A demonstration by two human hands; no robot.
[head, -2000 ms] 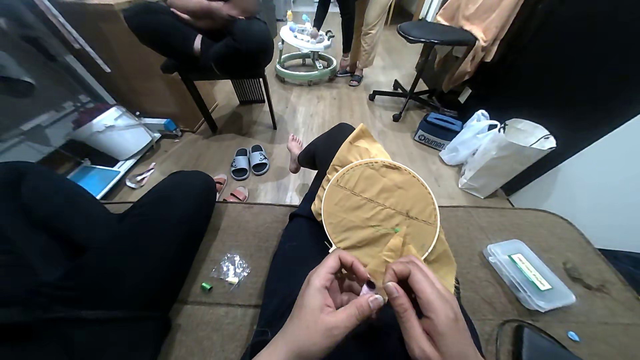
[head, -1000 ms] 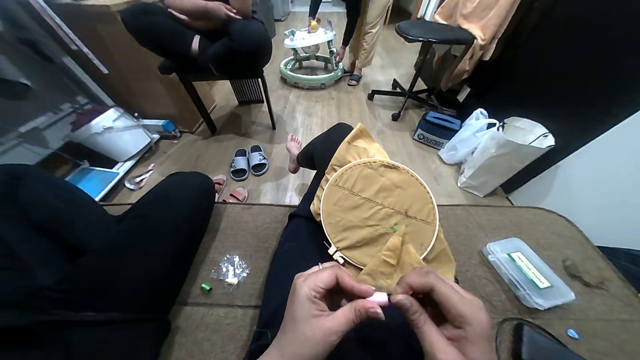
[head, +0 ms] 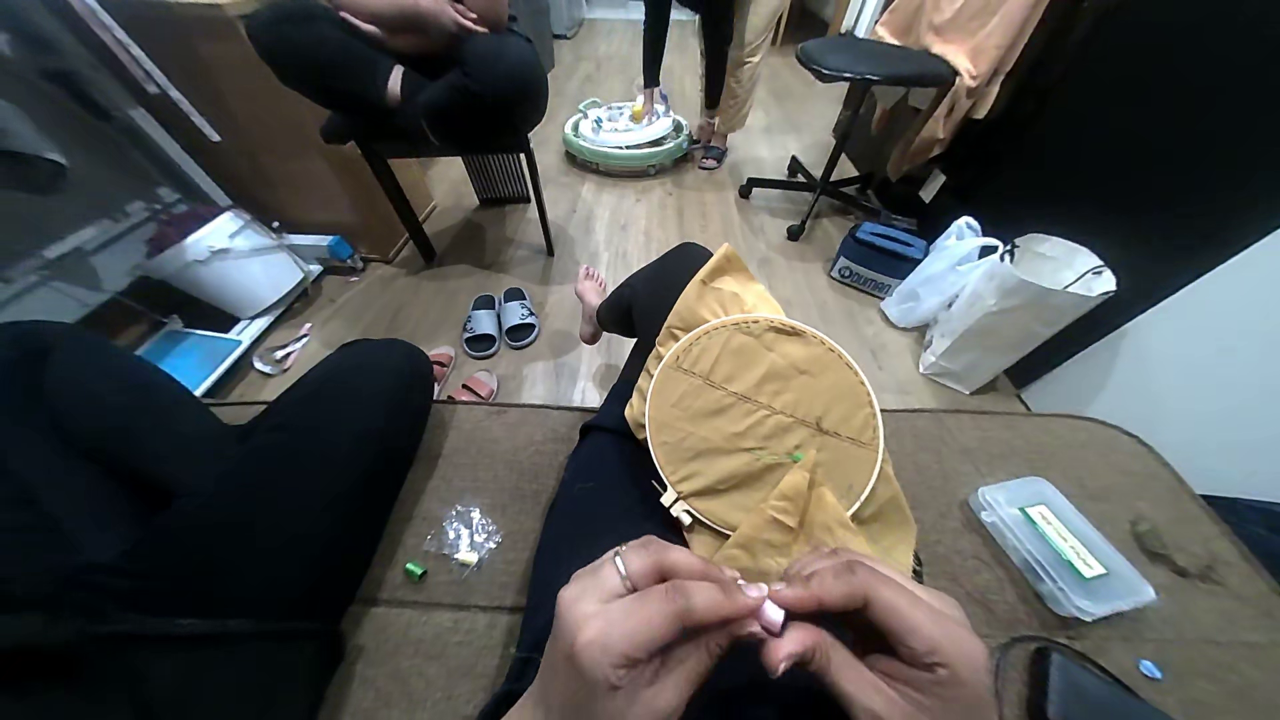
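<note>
My left hand (head: 650, 625), with a ring on one finger, and my right hand (head: 880, 630) meet at the fingertips around a small pale pink piece (head: 771, 615), perhaps a thread spool. Both hands pinch it; whether a thread or needle is there cannot be told. Just beyond them, a round embroidery hoop (head: 652, 400) with a metal screw clamp holds mustard-yellow fabric (head: 770, 400) over my lap. The cloth bears a dark stitched line and a small green stitched spot, with a fold below it. A small green spool (head: 415, 571) lies left on the sofa beside a crumpled clear plastic wrapper (head: 466, 535).
A clear plastic case (head: 1060, 550) and a small blue piece (head: 1150, 669) lie on the brown sofa (head: 450, 440) at right. A person in black sits close at left. On the floor are slippers (head: 500, 322), bags (head: 1010, 310), a swivel chair (head: 870, 65) and a baby walker (head: 627, 138).
My hands stay together at the small pink piece, which now shows tilted between the fingertips. In the background, the baby walker has been lowered flat, with a person's hand on it.
</note>
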